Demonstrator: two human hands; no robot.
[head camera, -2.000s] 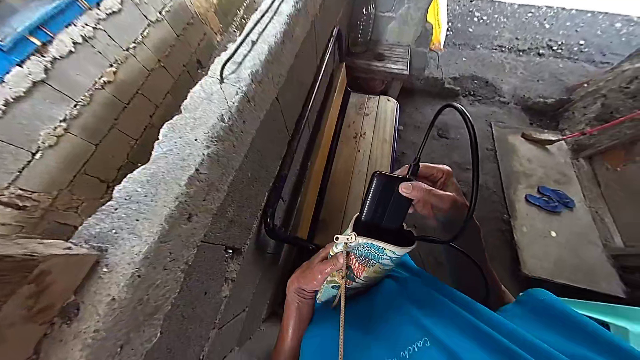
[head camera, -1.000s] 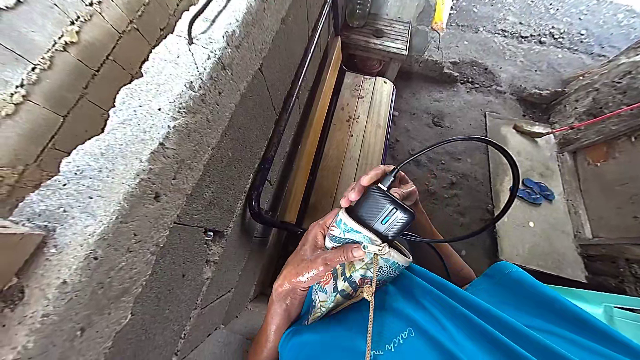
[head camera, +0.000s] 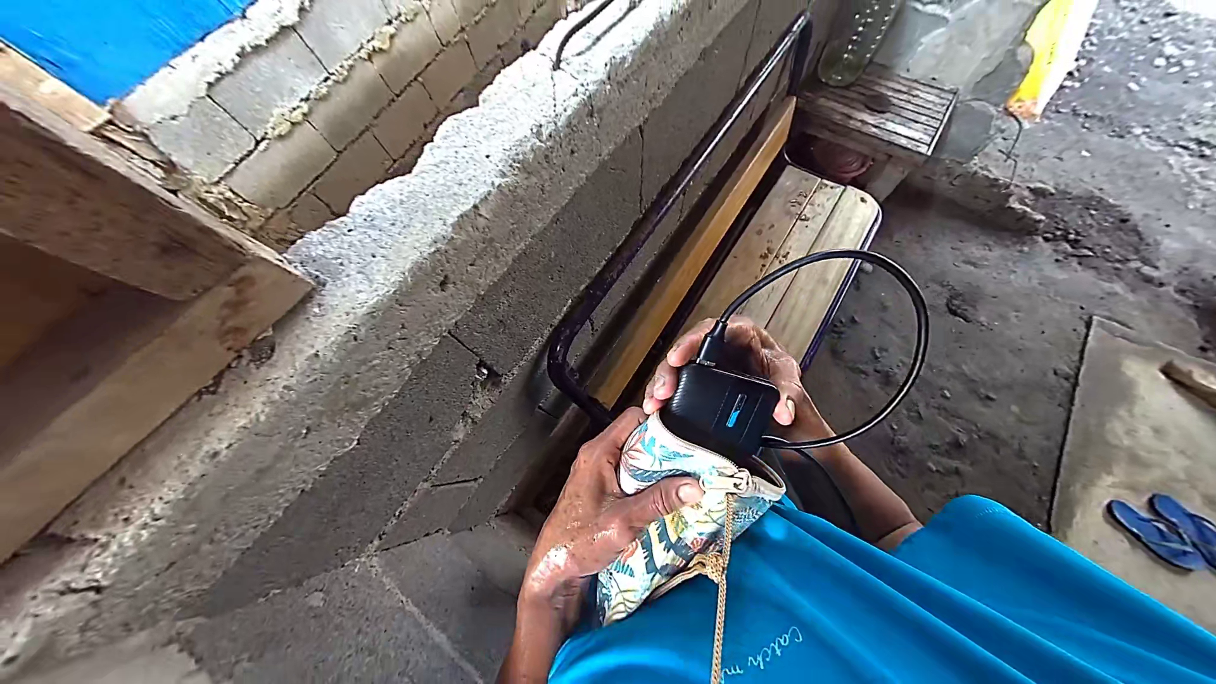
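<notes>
My left hand (head camera: 608, 513) grips a floral zippered pouch (head camera: 665, 532) from its left side, the thumb lying across its front below the zipper. A braided cord (head camera: 724, 589) hangs from the pouch over blue cloth on my lap. Behind and above the pouch, my right hand (head camera: 750, 356) holds a black power bank (head camera: 722, 408) with a small blue light, its lower end inside the pouch mouth. A black cable (head camera: 917, 323) is plugged into its top edge and loops round to the right, back to the pouch mouth.
A rough concrete block wall (head camera: 456, 247) runs along the left, with a wooden frame (head camera: 142, 313) beside it. Ahead are a metal-framed wooden bench (head camera: 807, 237) and a small slatted stool (head camera: 883, 109). Blue flip-flops (head camera: 1154, 534) lie on a concrete slab (head camera: 1121, 418) at the right.
Two seconds ago the power bank was upright above the pouch, held from its right side; now it leans in the opening, with my right hand behind it and its blue light showing.
</notes>
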